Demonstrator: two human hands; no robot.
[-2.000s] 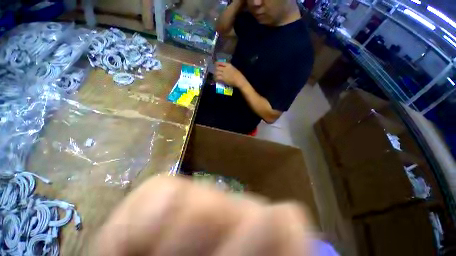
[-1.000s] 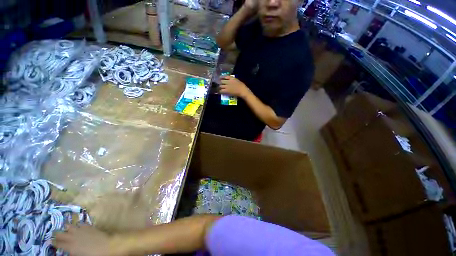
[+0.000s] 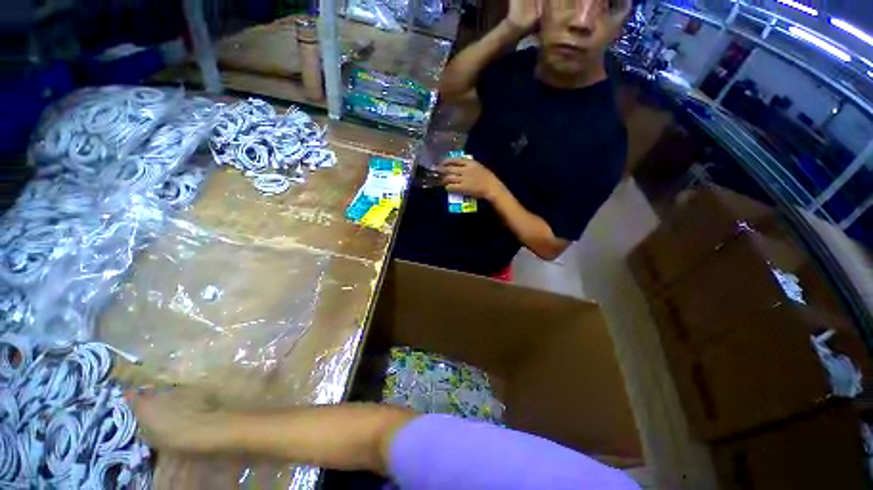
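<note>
White-grey coiled cables (image 3: 62,412) lie in a loose heap at the lower left of the table. My right hand (image 3: 167,421) reaches in from the lower right, its purple-sleeved arm crossing the carton and table edge. The hand is blurred at the heap's right side; its fingers and any grip on a cable cannot be made out. Finished teal-yellow packs (image 3: 440,385) lie inside the open brown carton (image 3: 517,321) below the table edge. My left hand is not in view.
Bulk cables (image 3: 115,134) lie under clear plastic (image 3: 124,239) at left, with another cable pile (image 3: 268,144) behind. Printed bags (image 3: 378,196) lie on the far table edge. Another person (image 3: 546,144) stands beyond the carton, one hand on a bag. Large brown cartons (image 3: 727,316) stand at right.
My right hand has gone from close before the camera down to the cable heap at left, uncovering the carton's packs. The view has shifted slightly. The other person's face has lifted.
</note>
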